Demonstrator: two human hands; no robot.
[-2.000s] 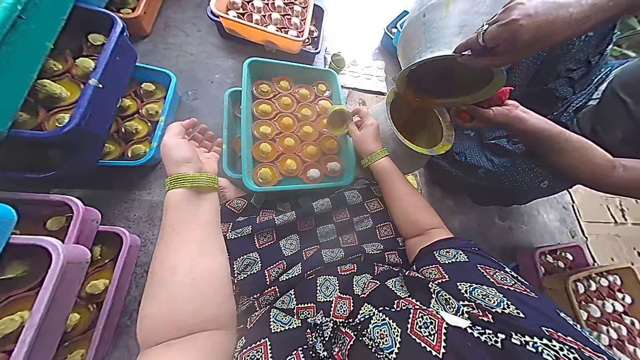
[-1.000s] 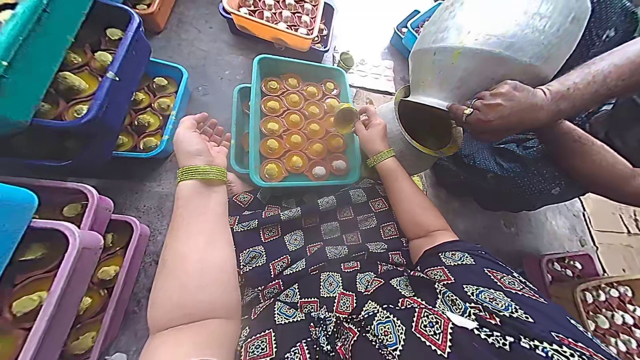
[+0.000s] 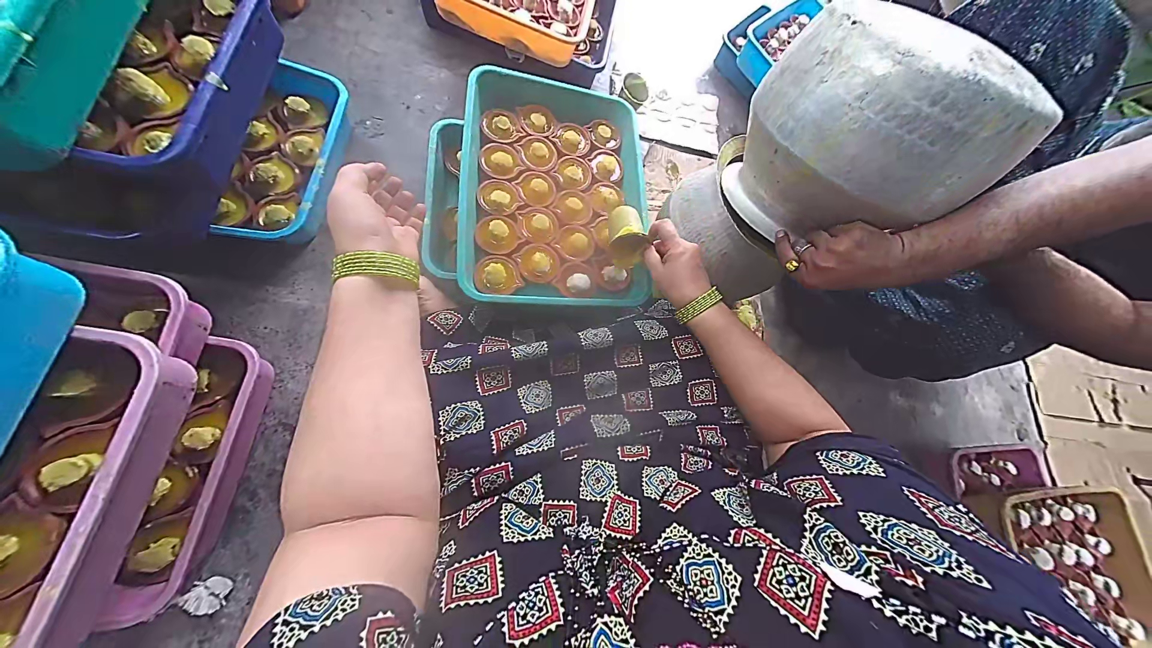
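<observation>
A teal plastic tray (image 3: 555, 299) lies in front of me, filled with rows of small clay lamps (image 3: 537, 188). Most of the lamps hold yellow liquid and a yellow lump; a white one shows near its lower right corner. My right hand (image 3: 677, 261) grips a small metal cup (image 3: 627, 232), tilted over the tray's right side. To the left of the tray my left hand (image 3: 371, 211) is held palm up, fingers apart and holding nothing. Beside my right hand stands a metal pot (image 3: 711, 229). A co-worker's hand (image 3: 846, 256) holds a large metal vessel (image 3: 891, 117) tipped over that pot's mouth.
Stacked purple trays (image 3: 166, 387) and blue trays (image 3: 337, 153) of lamps crowd the left. An orange tray (image 3: 540, 40) is at the top, a light blue tray (image 3: 751, 63) at the upper right. A tan tray (image 3: 1116, 540) with white-topped lamps lies at lower right.
The co-worker's large vessel has been tipped further over the pot, and one of the two hands seen at it earlier is no longer visible. My right hand still holds the cup at the tray.
</observation>
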